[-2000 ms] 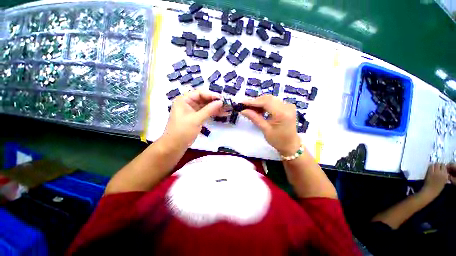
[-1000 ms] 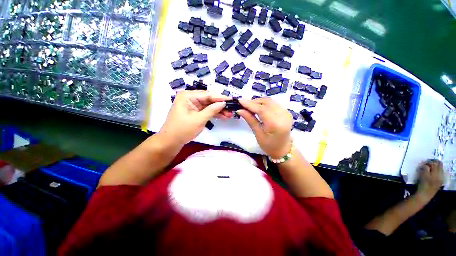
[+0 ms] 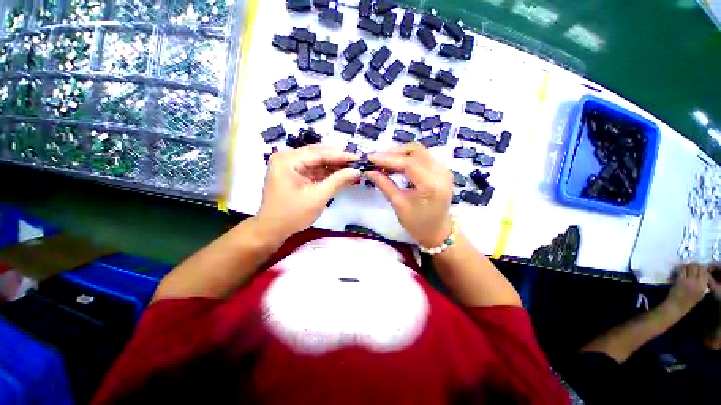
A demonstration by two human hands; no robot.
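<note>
My left hand [image 3: 299,186] and my right hand [image 3: 417,190] meet above the near edge of the white work surface. Their fingertips pinch one small black housing [image 3: 364,164] from both sides. Fingers cover most of it, so its fine detail is hidden. Part-assembled black units [image 3: 383,67] lie in small clusters and rows on the white surface beyond my hands. The clear compartment tray [image 3: 224,103] at the left holds green and silver circuit boards [image 3: 118,95].
The blue bin [image 3: 563,158] at the right holds black parts. A dark heap [image 3: 560,249] lies at the table edge near it. Yellow tape [image 3: 503,236] borders the work area. Another person's hand [image 3: 689,285] is at the far right. Blue crates [image 3: 111,285] stand lower left.
My hands were slightly apart around the small parts two seconds ago; now the fingertips are close together on the black housing. The neighbouring person's hand has moved. The view has shifted slightly.
</note>
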